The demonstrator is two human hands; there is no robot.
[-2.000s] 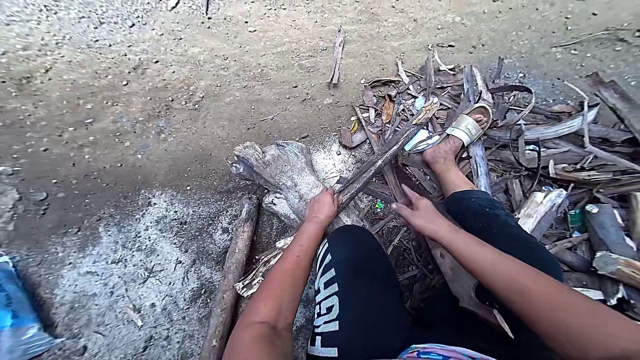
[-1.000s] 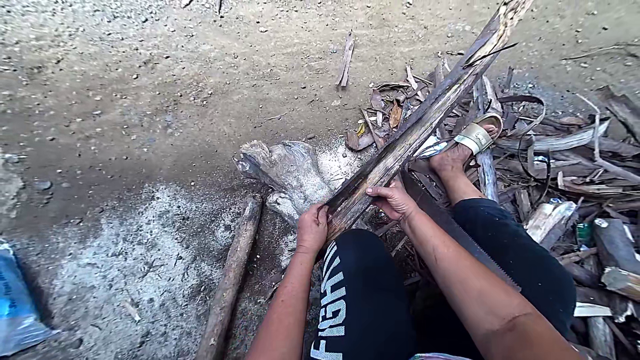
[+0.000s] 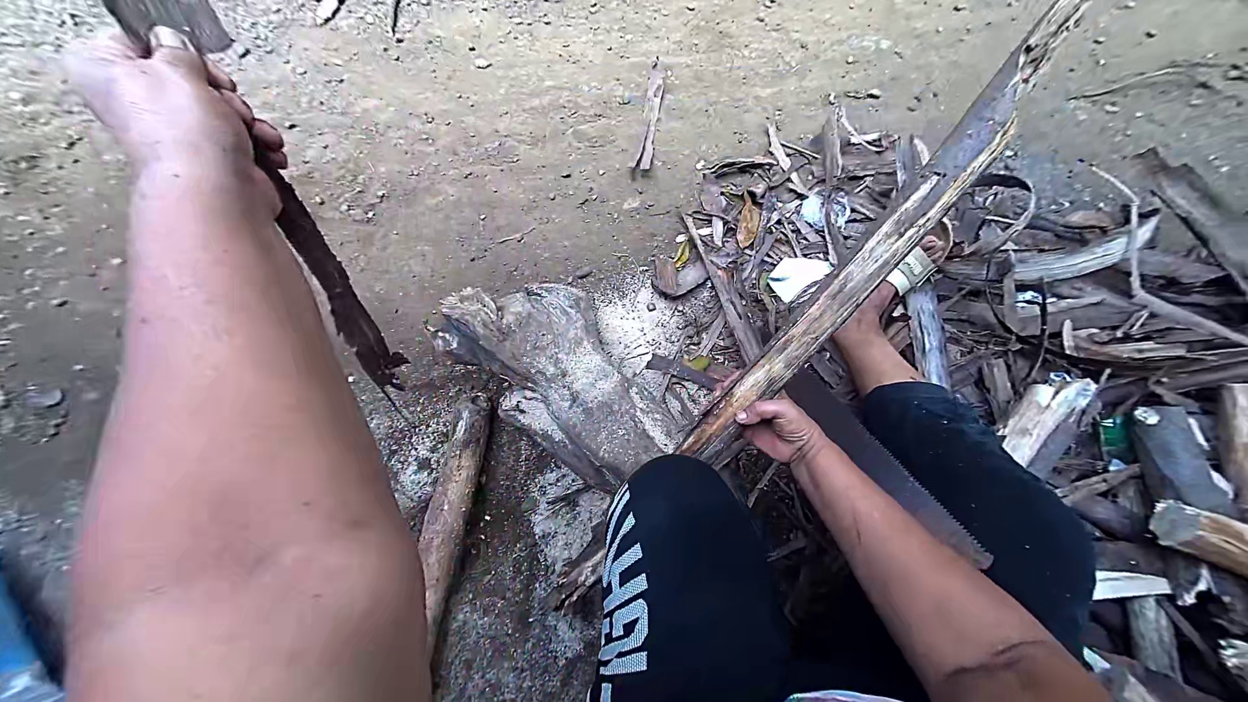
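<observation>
My left hand (image 3: 185, 97), raised at the upper left, is closed on a dark strip of bark (image 3: 327, 263) that hangs down below it. My right hand (image 3: 780, 425) grips the lower part of a long split wooden pole (image 3: 858, 268), which slants from my knee to the top right. A handsaw blade (image 3: 887, 468) with a toothed edge lies under my right wrist, between my legs; its handle is hidden. Beyond my knee, a pale forked log (image 3: 585, 380) lies on the ground, dusted with sawdust.
A round stick (image 3: 453, 517) lies left of the log. Wood scraps and bark (image 3: 1072, 292) cover the ground at the right, around my sandalled foot (image 3: 912, 268). A bark sliver (image 3: 651, 117) lies ahead, and a blue plastic bag (image 3: 19, 624) is at lower left.
My left hand has left the pole and moved up and left with a strip of bark in it. My right hand still holds the pole, which was raised across my knee between the two earlier frames.
</observation>
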